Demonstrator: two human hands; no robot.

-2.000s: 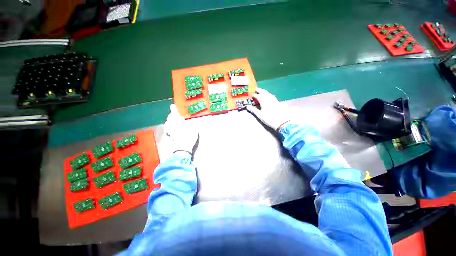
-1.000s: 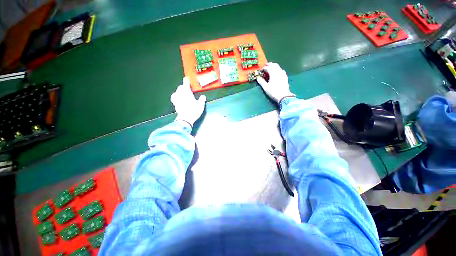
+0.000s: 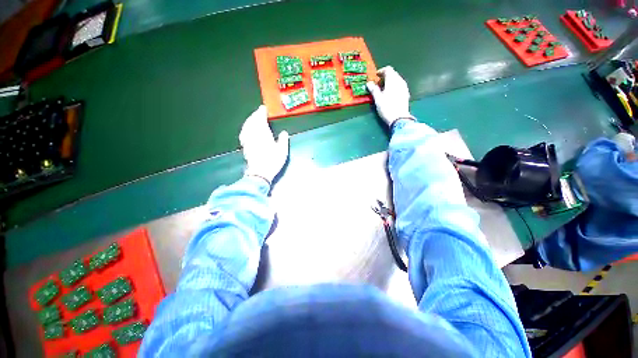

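Note:
An orange foam tray (image 3: 318, 47) with several green circuit boards (image 3: 326, 87) lies on the green conveyor belt, in front of me. My gloved left hand (image 3: 263, 145) has its fingertips at the tray's near left corner, thumb apart from it. My gloved right hand (image 3: 392, 96) holds the tray's right edge, its fingers beside the boards at that side. Side cutters (image 3: 390, 234) lie on the metal bench sheet by my right sleeve. The undersides of my fingers are hidden.
A second foam tray with boards (image 3: 143, 266) lies at the lower left. A black soldering carrier (image 3: 35, 150) is at the left. A black round device (image 3: 514, 175) stands at the right beside a person's blue sleeve (image 3: 605, 203). More loaded trays (image 3: 528, 43) lie at the upper right.
The tray has moved forward from the bench edge onto the belt with both hands at it. My right hand has shifted slightly up its right edge. The side cutters have come into view.

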